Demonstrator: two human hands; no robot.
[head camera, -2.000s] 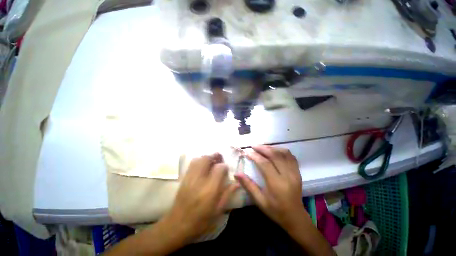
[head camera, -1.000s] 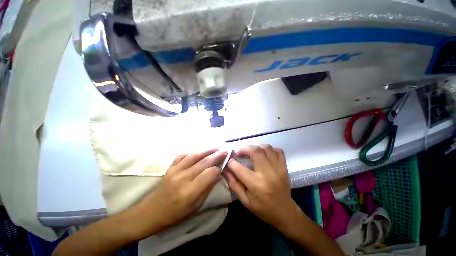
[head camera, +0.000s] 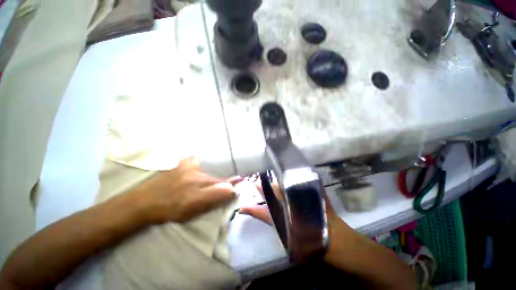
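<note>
A cream garment panel hangs over the table's front edge, its upper part washed out by glare. My left hand lies on it, palm down, with fingertips and thumb close together on the cloth at its right side. A small pale strip shows between my two hands. My right hand is mostly hidden behind the shiny take-up guard; a fingertip and the wrist side show, and its grip cannot be seen. The needle and presser foot are hidden by the white machine head.
Scissors with red and green loops lie on the table right of the head. A green basket with magenta and cream pieces is below the table's right edge. Long cream cloth lies along the left.
The view has shifted over the top of the machine head, which now covers the needle area and most of my right hand. My left hand has moved left and flattened on the panel.
</note>
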